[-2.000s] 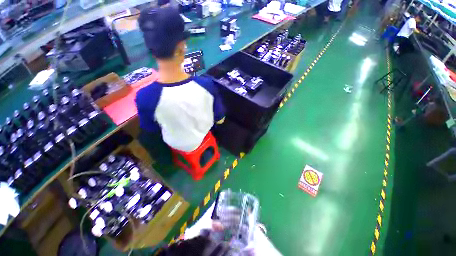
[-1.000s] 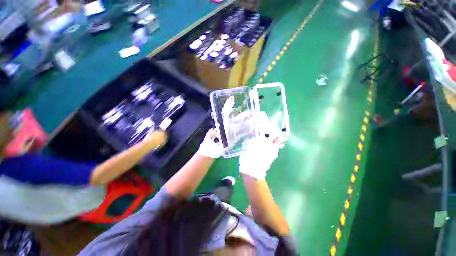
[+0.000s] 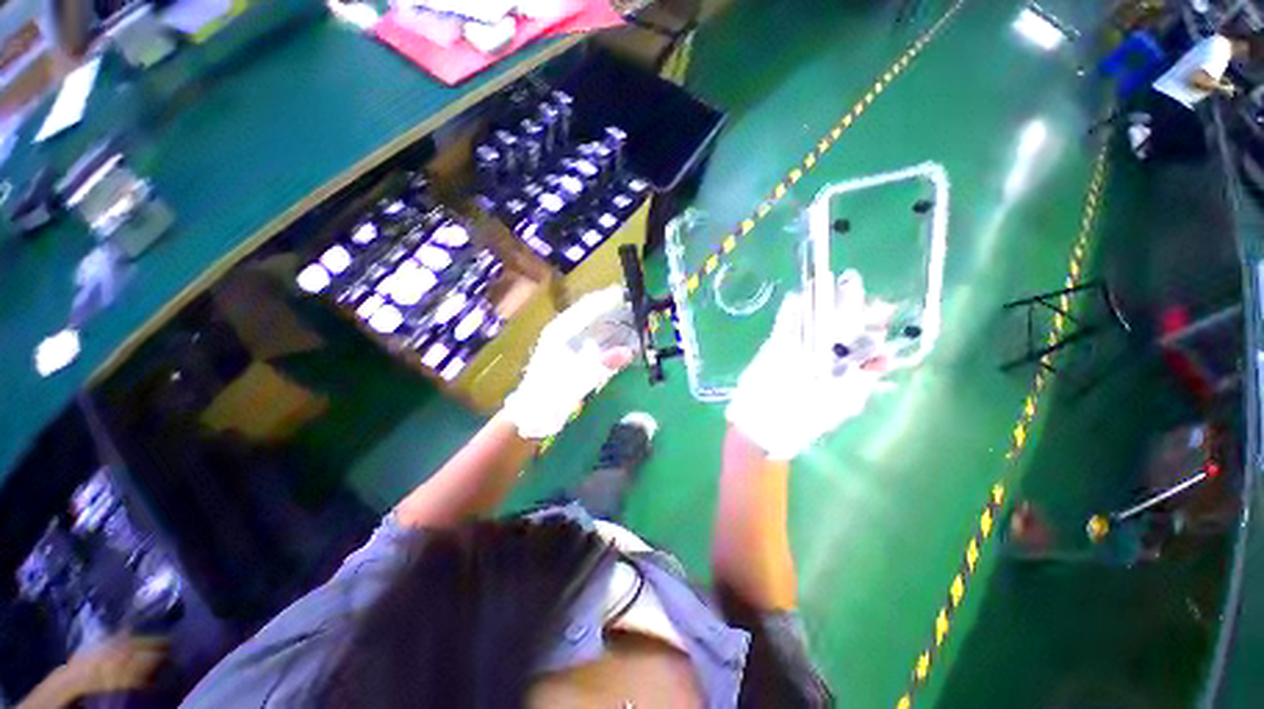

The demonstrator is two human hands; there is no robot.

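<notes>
A clear plastic case [image 3: 742,308] with two see-through rectangular halves side by side is held over the aisle. The right half has small dark dots near its corners, and the left half shows a faint ring. My right hand [image 3: 811,363], in a white glove, grips the case at its lower middle. My left hand [image 3: 580,363], also in a white glove, holds a black bracket [image 3: 649,316] upright at the left edge of the case. Whether the bracket is joined to the case cannot be told.
Boxes of black units with white tops [image 3: 412,284] stand left, beside a green bench [image 3: 208,208]. A red mat [image 3: 464,56] with white parts lies on the bench. Another person's hand [image 3: 118,662] shows lower left. A black stand [image 3: 1054,321] is at right.
The view has moved along the aisle. The case appears farther right. My left hand has come away from the case's lower left edge and now has the black bracket.
</notes>
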